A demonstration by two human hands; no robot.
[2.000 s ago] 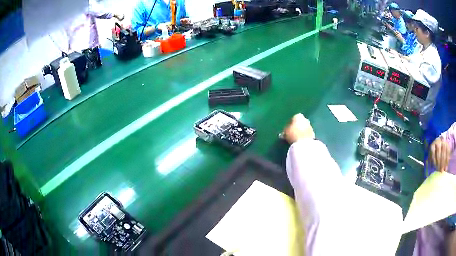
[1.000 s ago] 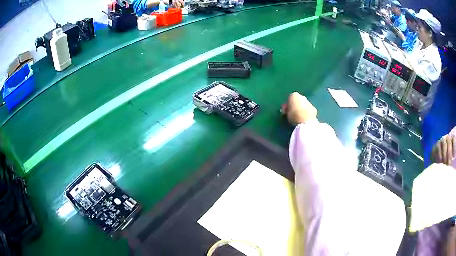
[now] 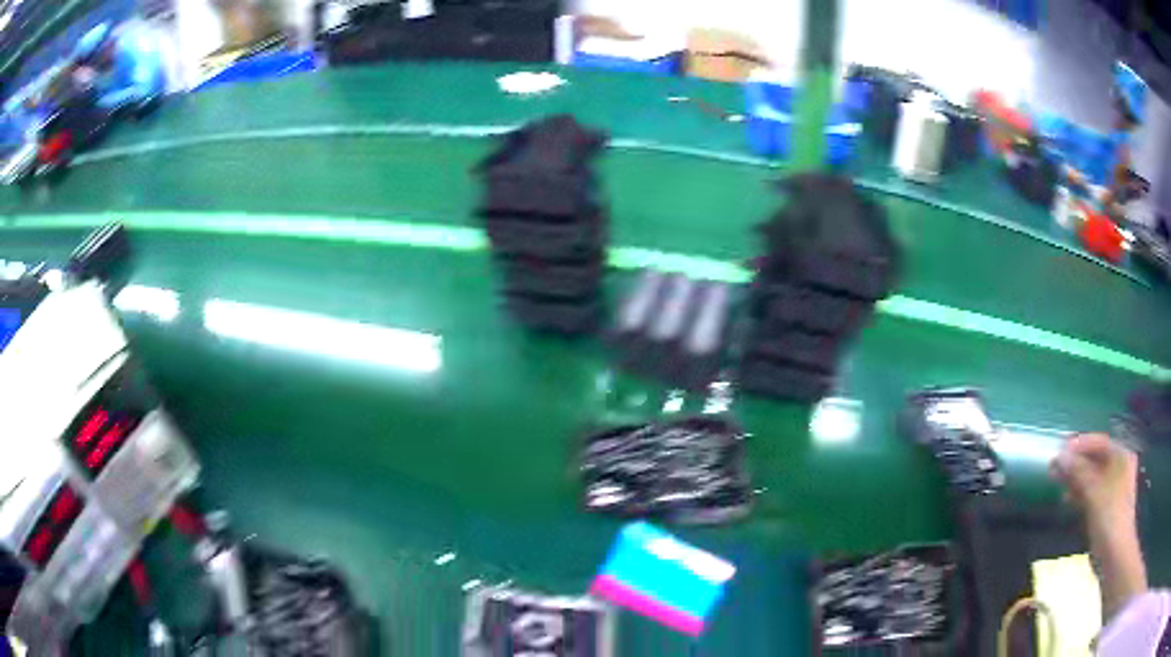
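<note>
Neither of my hands is in view. The frame is blurred. A cyan card with a magenta edge [image 3: 661, 578] lies nearest in front. Left of it, a grey-black unit with a lens ring [image 3: 539, 629] is cut off by the lower edge. A circuit board assembly [image 3: 668, 469] lies behind the card. Another board assembly [image 3: 886, 597] lies to its right, and a further one [image 3: 957, 443] beyond that. Another person's bare hand [image 3: 1104, 475], with a pale sleeve, reaches in at the far right.
Power supplies with red digits [image 3: 109, 436] and red leads stand at left, beside a dark unit [image 3: 302, 603]. Two tall stacks of black cases [image 3: 546, 231] flank ridged dark blocks [image 3: 674, 321]. A black tray [image 3: 1014, 526] and yellowish paper are at right. A green post [image 3: 815, 77] rises behind.
The view has swung far left. The tray and the other person's reaching arm now sit at the right edge; the case stacks, colour card and left-hand power supplies have come into view.
</note>
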